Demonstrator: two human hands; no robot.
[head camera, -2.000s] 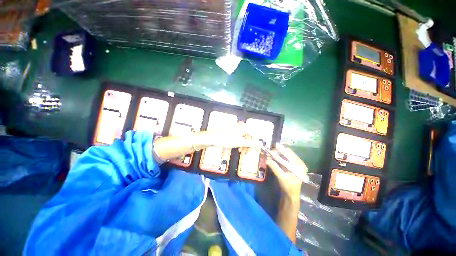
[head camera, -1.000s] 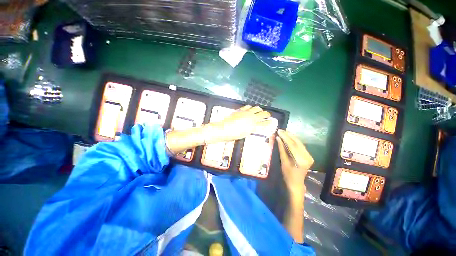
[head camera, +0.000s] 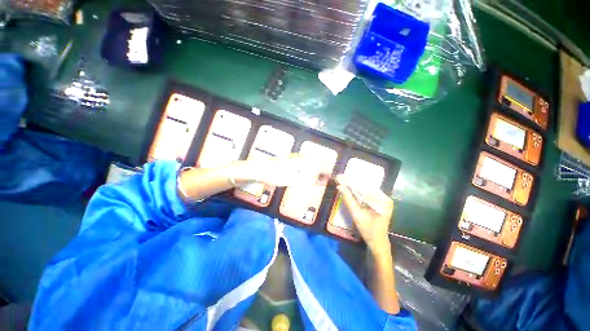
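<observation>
A black carrier tray (head camera: 149, 139) holds a row of orange-rimmed phone housings in front of me. My left hand (head camera: 284, 170) lies over the middle and fourth housings (head camera: 299, 205), its fingertips near the gap before the right-end housing. My right hand (head camera: 367, 205) is over the right-end housing (head camera: 366, 169), fingers bent together, its fingertips close to my left fingertips. The hands are overexposed and blurred, so I cannot tell what small thing is between the fingers.
A second black tray of orange housings (head camera: 498, 174) stands at the right. A blue bin (head camera: 392, 44) on clear plastic, a stack of clear trays (head camera: 272, 29) and a dark box (head camera: 132, 40) lie beyond. Black dots (head camera: 365, 130) lie behind the tray. People in blue sleeves (head camera: 52, 158) are at both sides.
The view has shifted, so the bench things sit further right and lower. My left hand has moved left off the right-end housing, and my right fingers have moved in over it.
</observation>
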